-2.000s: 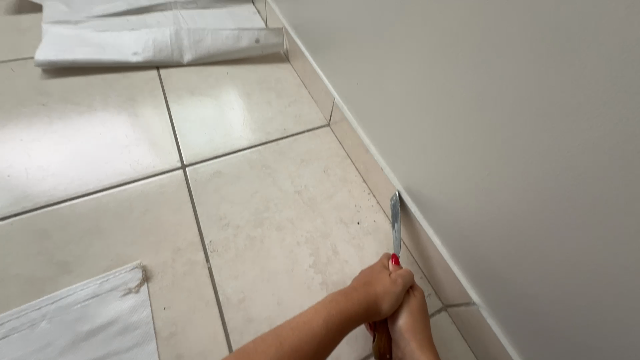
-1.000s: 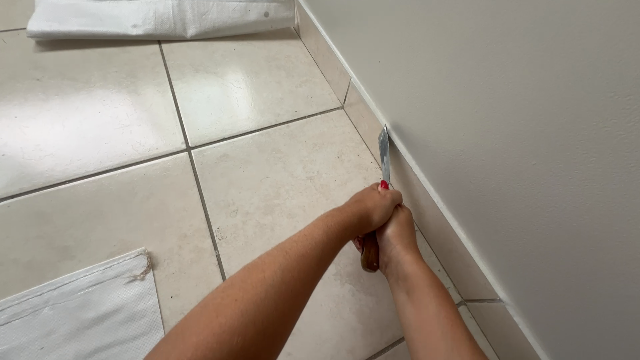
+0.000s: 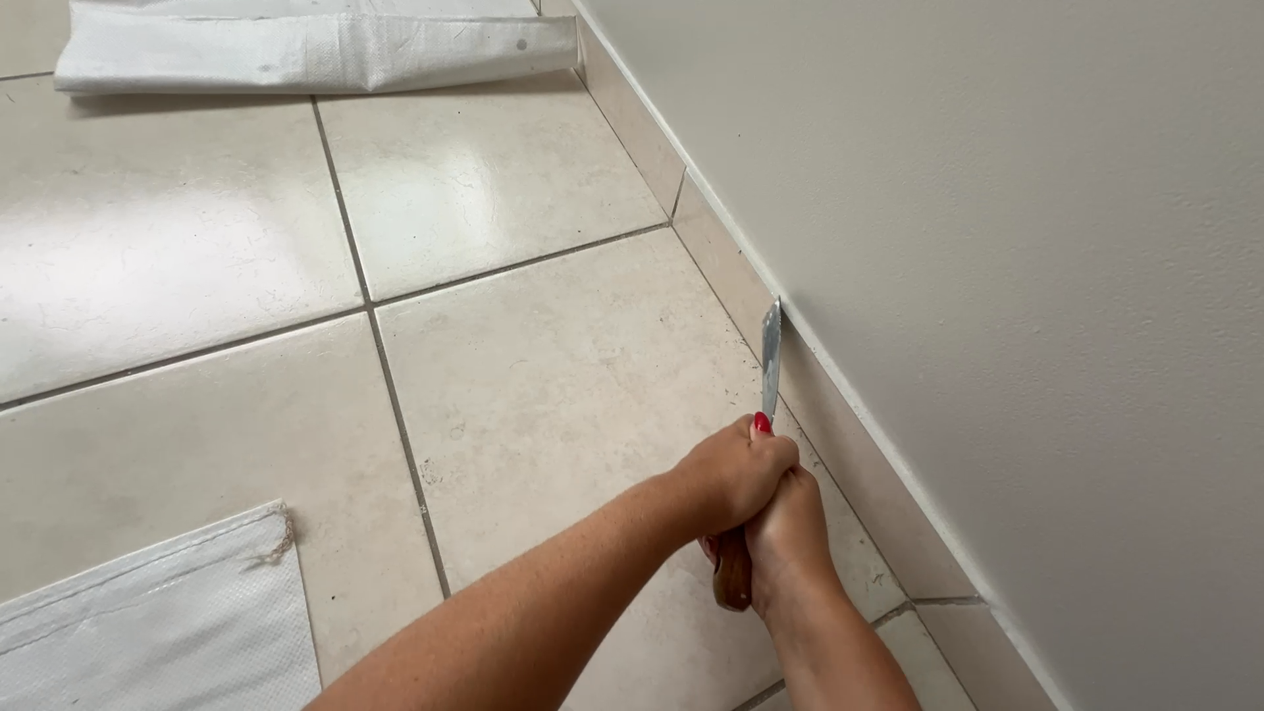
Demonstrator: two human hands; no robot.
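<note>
Both of my hands are closed around a scraper or putty knife (image 3: 771,360) with a metal blade and a brown wooden handle. My left hand (image 3: 736,474) is the upper one, near the blade, with a red-nailed thumb towards it. My right hand (image 3: 790,523) wraps the handle just below and beside it, and the handle's end sticks out under the hands. The blade's tip meets the top edge of the tile skirting (image 3: 869,454), where a white bead of sealant or filler (image 3: 849,393) runs along the painted wall (image 3: 987,247).
Large beige floor tiles (image 3: 553,365) with grey grout lie to the left of the skirting. A folded white woven sheet (image 3: 326,54) rests at the top, near the wall. Another white woven sheet (image 3: 168,612) with a frayed corner is at the lower left. Small crumbs dot the floor near the skirting.
Two seconds ago the blade touched the skirting's top edge nearer its lower tile joint; now it is farther up, away from that joint. Both hands have moved along with it, keeping their hold.
</note>
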